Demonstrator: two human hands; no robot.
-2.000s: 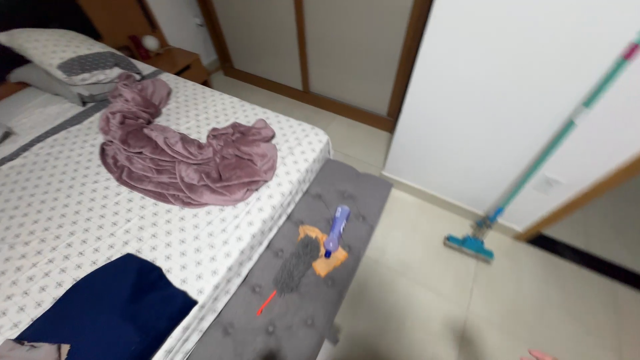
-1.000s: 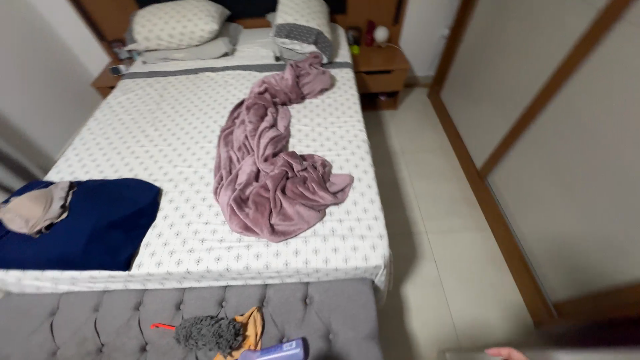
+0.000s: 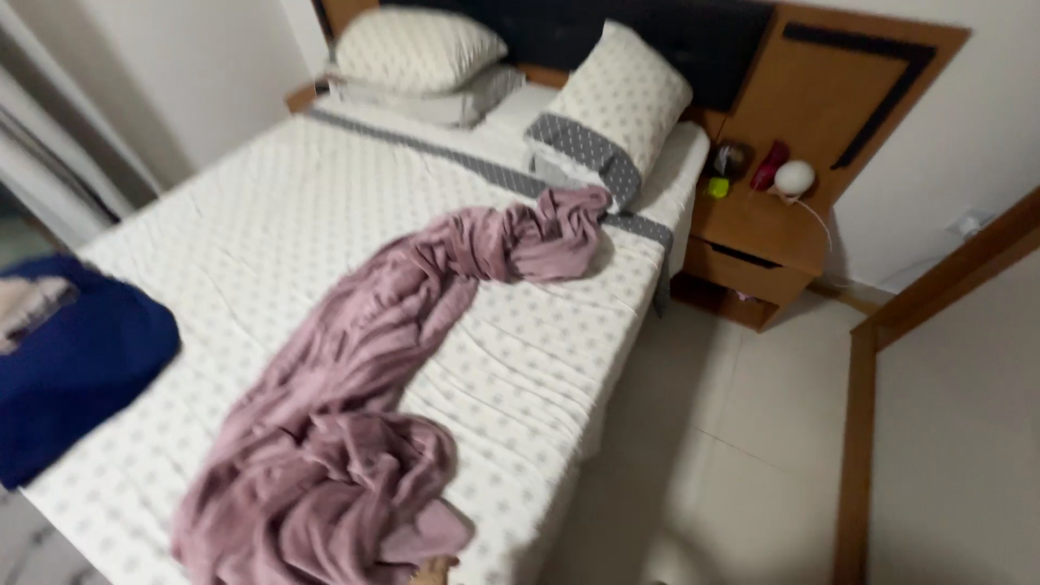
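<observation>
A hand (image 3: 435, 570) shows only in part at the bottom edge, touching or just over the near end of the mauve plush blanket (image 3: 357, 349); which of my hands it is, and whether it grips the cloth, I cannot tell. The blanket lies bunched in a long curve across the bed's white patterned sheet (image 3: 504, 357). Its far end reaches a pillow (image 3: 630, 97) that leans at the headboard. More pillows (image 3: 418, 49) are stacked at the far left.
Dark blue cloth (image 3: 89, 349) with a beige cloth (image 3: 28, 305) on it lies at the left. A wooden nightstand (image 3: 756, 227) holding a round white lamp (image 3: 795, 177) stands right of the bed. Tiled floor (image 3: 715, 439) runs between the bed and the wood-framed sliding door (image 3: 959, 406).
The view has swung left and come closer to the bed. A hand now shows at the blanket's near end; one second ago fingers showed over at the lower right, away from the blanket.
</observation>
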